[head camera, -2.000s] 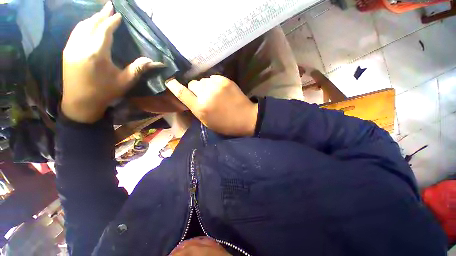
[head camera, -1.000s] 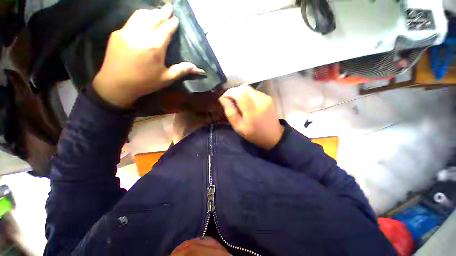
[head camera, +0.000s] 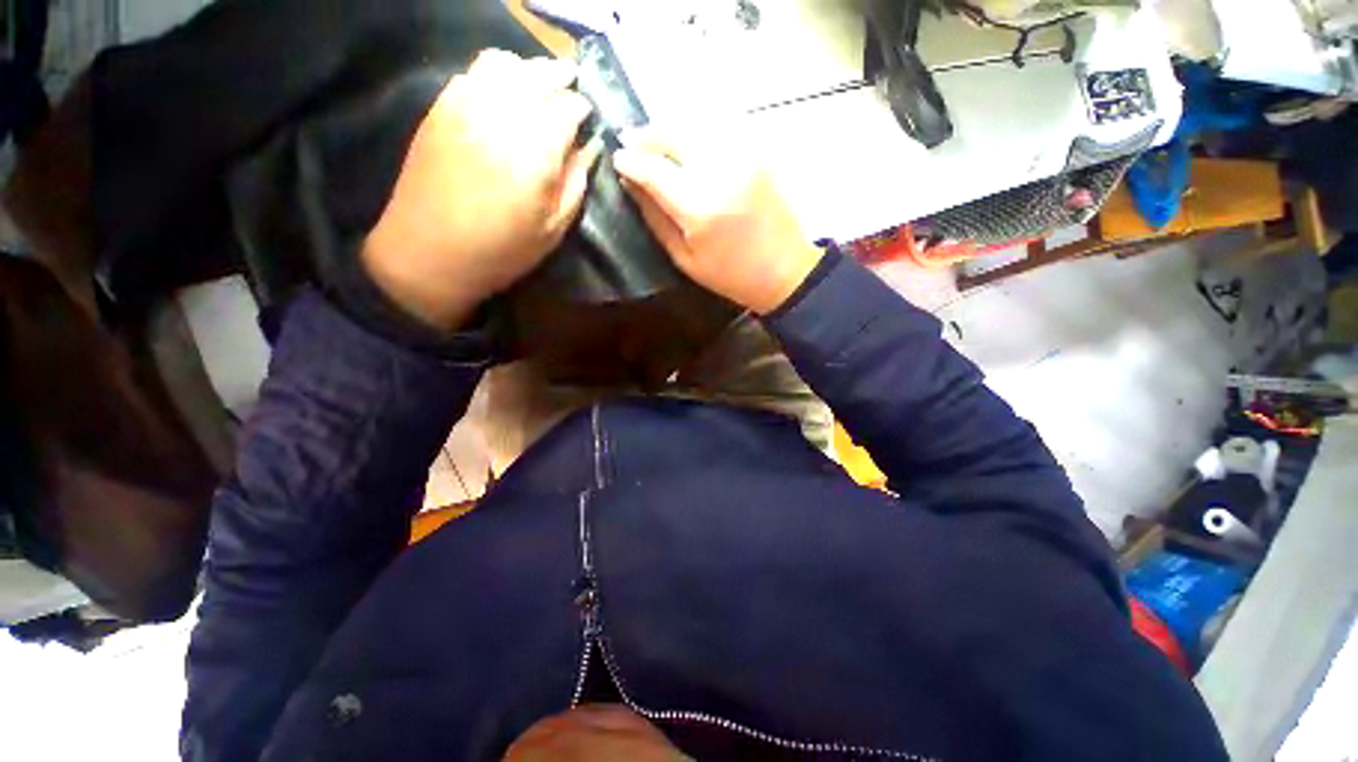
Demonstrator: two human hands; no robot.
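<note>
A large black leather panel lies over the left part of the table and hangs toward my lap. Its brown reverse shows at the far left and below my hands. My left hand is closed on the leather's edge, fingers curled over it. My right hand pinches the same edge just right of it, fingertips close to my left ones. A short shiny strip of the leather sticks up beyond my fingers. The fingertips are partly hidden in the folds.
The white machine bed lies beyond my hands. Black loop handles rest on it. A wire-mesh basket is below its right edge. White thread cones and a blue item sit in a box at lower right. Orange wood stands at right.
My left hand has closed from a spread grip on the leather. My right hand has moved up beside it onto the edge. The view has shifted, showing more at the right.
</note>
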